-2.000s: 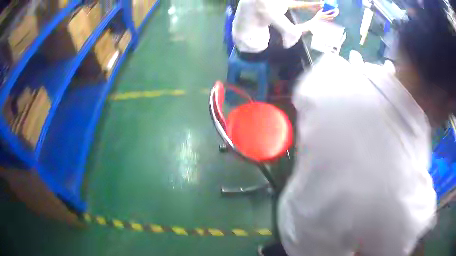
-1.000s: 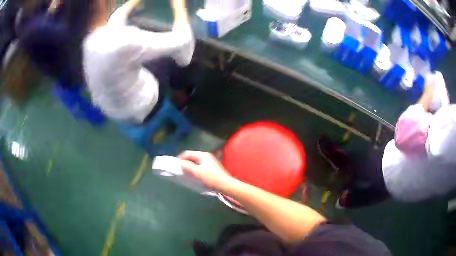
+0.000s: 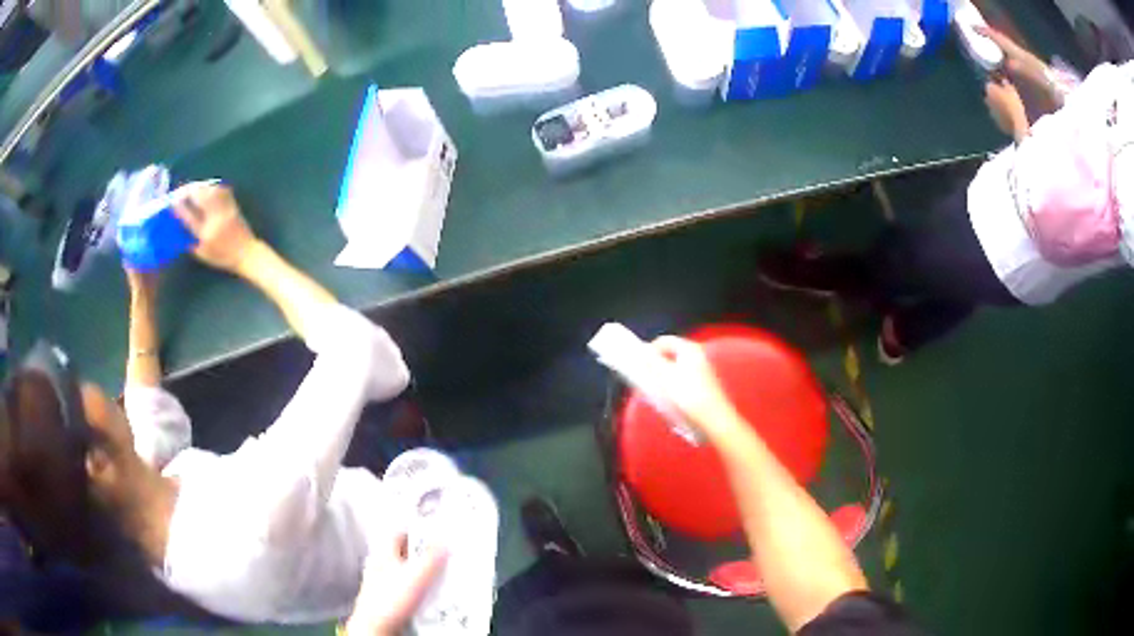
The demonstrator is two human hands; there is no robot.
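My right hand (image 3: 691, 383) holds a narrow white part (image 3: 622, 350) over a red round stool, fingers closed around its near end. My left hand (image 3: 393, 594) is low in the picture, partly cut off by the bottom edge. It grips a larger white oval unit (image 3: 466, 528) at its near side, with the thumb lying over it. The unit's face is blurred and it overlaps the seated worker's back from my view.
The red stool (image 3: 728, 435) stands in front of me. A seated worker (image 3: 267, 534) at left holds a blue carton. Another person (image 3: 1057, 186) stands at right. The dark-green table (image 3: 522, 224) bears an open carton (image 3: 401, 174), oval units (image 3: 597, 128) and blue-edged cartons (image 3: 752, 60).
The view has swung towards the table. My right hand has moved right and still holds the white part. My left hand and the oval unit have come into view.
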